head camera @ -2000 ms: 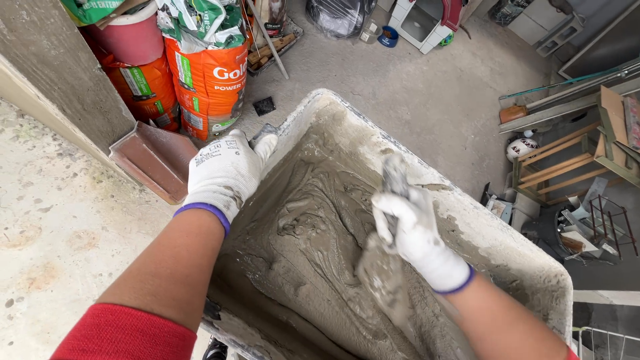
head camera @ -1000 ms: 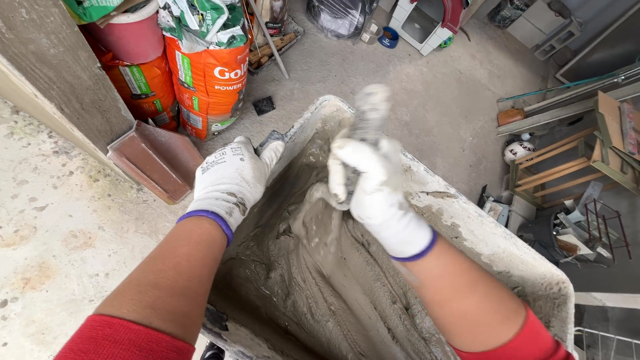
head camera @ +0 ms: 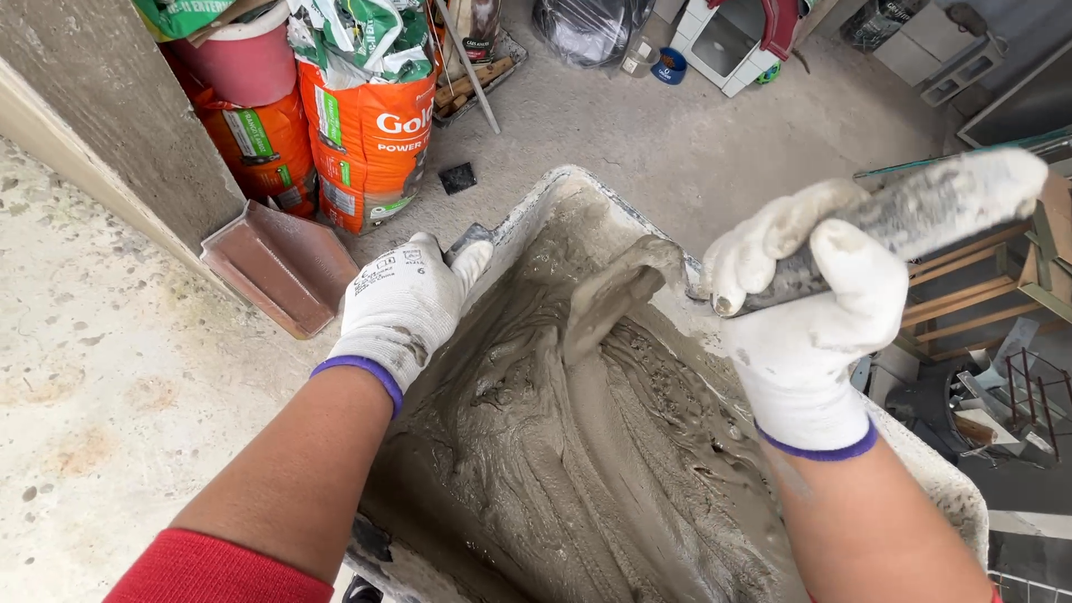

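Note:
A large tub (head camera: 930,477) with a mortar-crusted rim holds wet grey mortar (head camera: 586,452). My left hand (head camera: 410,301), in a white glove with a purple cuff, grips the tub's rim at the left, thumb over the edge. Above the right rim, my right hand (head camera: 808,310), gloved alike, is closed around the thick, mortar-smeared handle (head camera: 921,209) of a tool. The handle points up and right. A mortar-coated end (head camera: 620,293), apparently the tool's blade, stands in the mortar near the far corner; the part between it and my hand is partly hidden.
Orange bags (head camera: 368,142) and a pink bucket (head camera: 243,59) stand at the upper left beside a post (head camera: 117,100). A reddish-brown angular piece (head camera: 285,268) lies near my left hand. Behind are a blue pet bowl (head camera: 668,65) and small pet house (head camera: 729,42). Wooden frames (head camera: 963,293) and a dark bucket of scraps (head camera: 921,410) stand right.
My right hand has moved right from above the mortar to beyond the right rim, still holding the tool. My left hand stays on the left rim. The mortar's surface folds have changed.

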